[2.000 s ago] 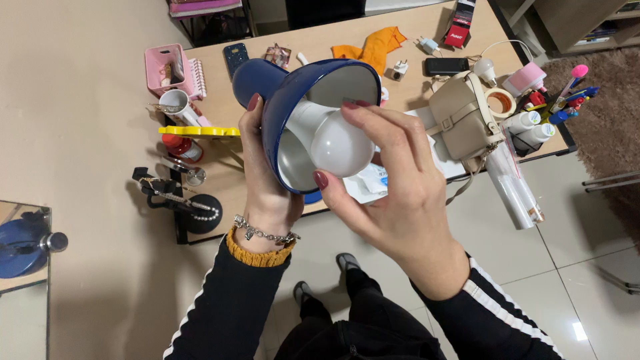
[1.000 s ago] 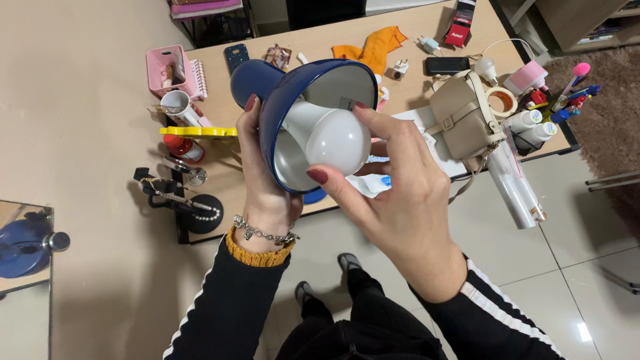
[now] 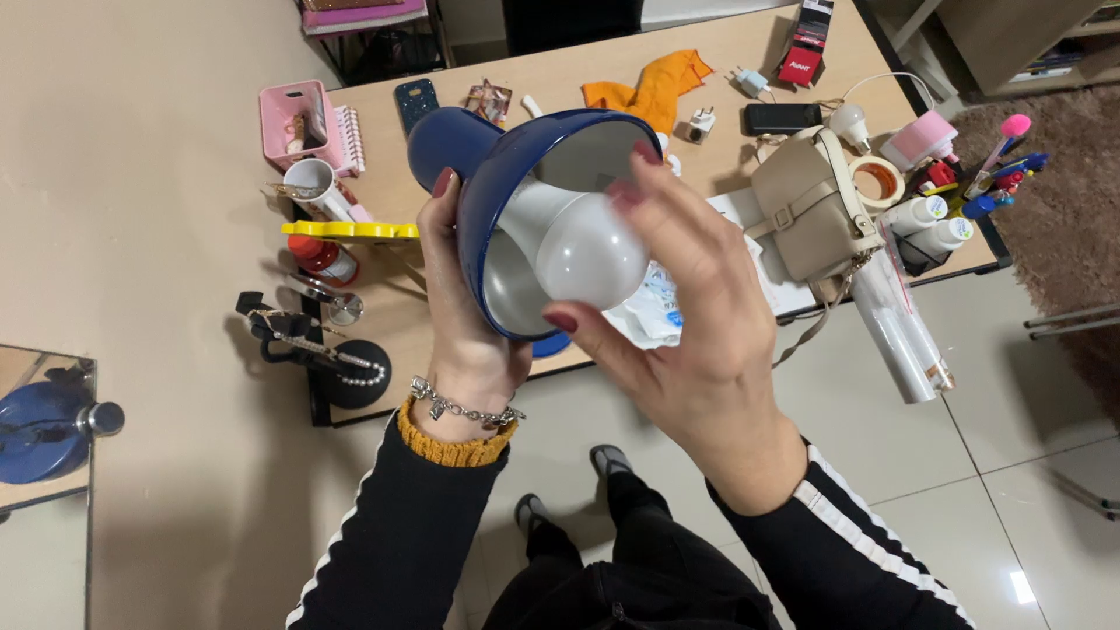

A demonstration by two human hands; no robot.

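My left hand holds the blue lamp shade from its left and underside, with the open mouth facing me and to the right. A white LED light bulb sits inside the shade, its base hidden in the neck. Around the bulb's right side my right hand is curved, thumb at the lower edge and fingers near the top. The fingers are slightly blurred, so whether they press on the glass is unclear. Below the shade, a bit of blue lamp base shows on the desk.
On the wooden desk stand a black jewelry stand, a red-capped bottle, a mug and a pink basket. At right lie a beige handbag, a second bulb, a tape roll and an orange cloth.
The fingers of my right hand have shifted around the bulb and look more spread now. My left hand keeps the shade in nearly the same place.
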